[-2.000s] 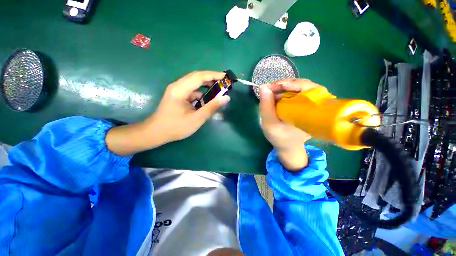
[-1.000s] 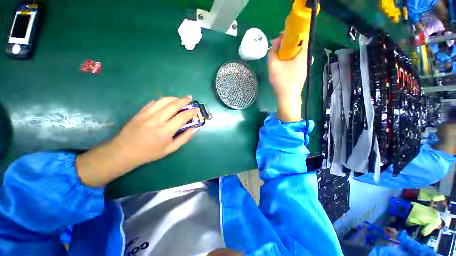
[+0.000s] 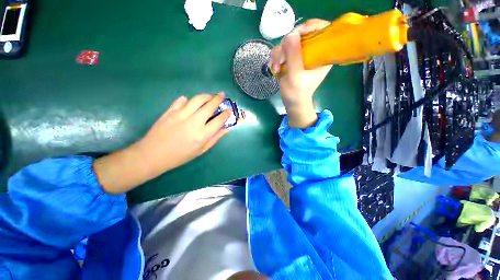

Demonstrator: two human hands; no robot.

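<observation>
My left hand (image 3: 183, 128) lies over a small dark phone-like device (image 3: 230, 114) on the green mat, fingers across it. Only its right end shows, with a tiny orange-brown tab sticking out. My right hand (image 3: 299, 68) grips a large yellow soldering tool (image 3: 353, 39), its rear end pointing right. The tool's front end is at the round dish of silver-grey beads (image 3: 253, 68); whether it touches the beads I cannot tell.
A white pot (image 3: 277, 20) and a crumpled white wad (image 3: 198, 13) stand beyond the dish, near a metal foot plate. A phone unit (image 3: 11, 27) and red packet (image 3: 88, 57) lie left. Black trays (image 3: 438, 115) are stacked right. Another person's blue sleeve (image 3: 466, 158) shows beyond.
My right hand has brought the yellow tool back from the far side to the bead dish. The device, flipped or turned since the first frame, stays on the mat under my left hand.
</observation>
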